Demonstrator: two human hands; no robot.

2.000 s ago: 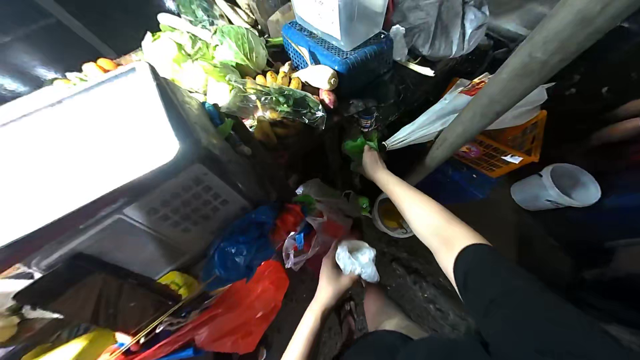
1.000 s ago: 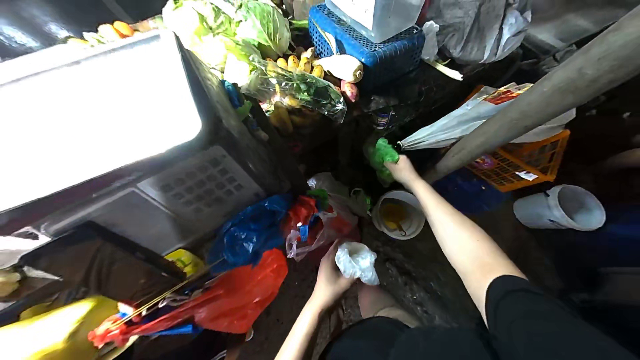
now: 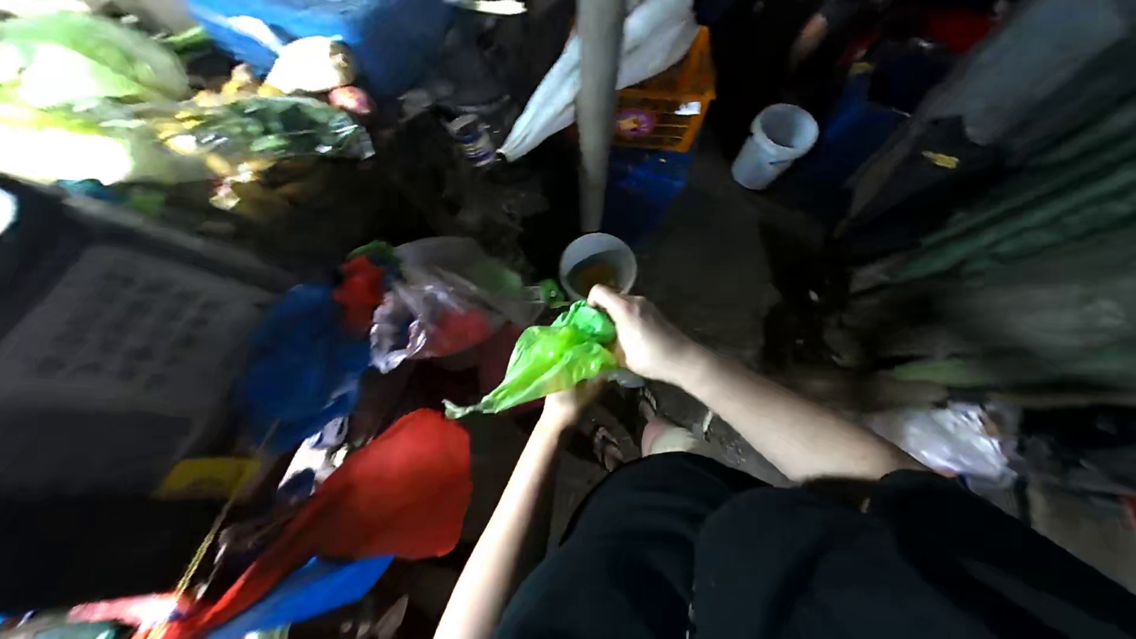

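My right hand (image 3: 646, 335) grips the top of a green plastic bag (image 3: 552, 357), which hangs and spreads to the left. My left hand (image 3: 570, 401) is just below and partly behind the green bag, so its fingers are mostly hidden. A bit of whitish plastic (image 3: 627, 379) shows beside it, below my right hand. Right above both hands stands a white bucket (image 3: 598, 263) with brownish contents. To the left lie a clear plastic bag (image 3: 444, 306) with something red in it and a red plastic bag (image 3: 390, 493).
A pole (image 3: 600, 106) rises behind the bucket, near an orange crate (image 3: 667, 111) and a folded white umbrella (image 3: 555, 93). Another white bucket (image 3: 775, 145) stands at the upper right. Cabbage (image 3: 84, 67) and other vegetables lie at the upper left. A blue plastic bag (image 3: 302, 364) is at left.
My right hand has drawn back toward my left hand with the green bag, which it held farther away beside the umbrella. The view has swung to the right.
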